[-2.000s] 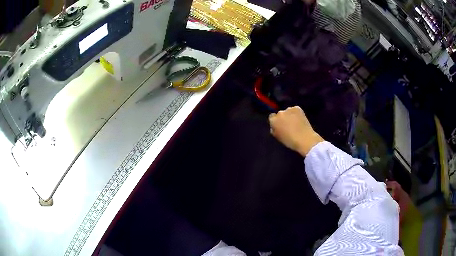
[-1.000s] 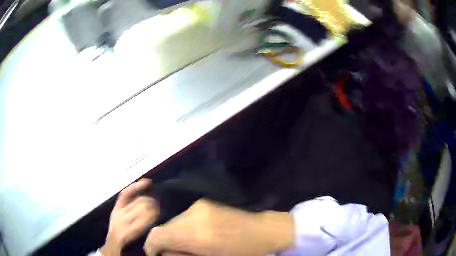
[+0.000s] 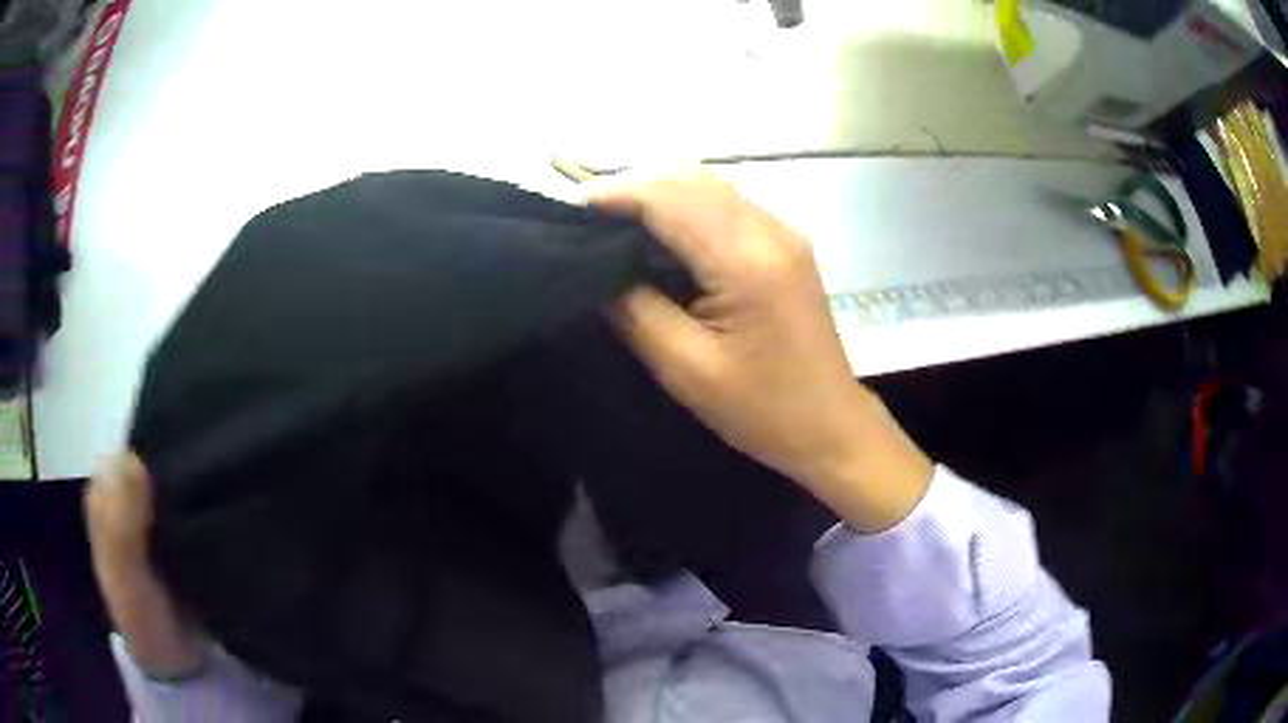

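Observation:
A large black cloth piece (image 3: 367, 353) is held up over the front edge of the white table, at the left and centre of the view. My right hand (image 3: 749, 318) pinches its upper right edge between thumb and fingers, and the cloth is bunched there. My left hand (image 3: 139, 558) holds its left edge low at the far left; part of that hand is hidden behind the cloth. The cloth arches between the hands and hangs down over my lap.
Scissors with green and yellow-orange loops (image 3: 1151, 240) lie at the right. A printed ruler (image 3: 975, 294) runs along the table (image 3: 932, 332). The machine head (image 3: 1116, 64) is top right. A small tan piece (image 3: 571, 167) lies beyond my right hand. A red-lettered strip (image 3: 88, 106) is at left.
The view has swung left, so the machine and scissors stand further right. Both hands have come up above the table's front edge with the black cloth between them.

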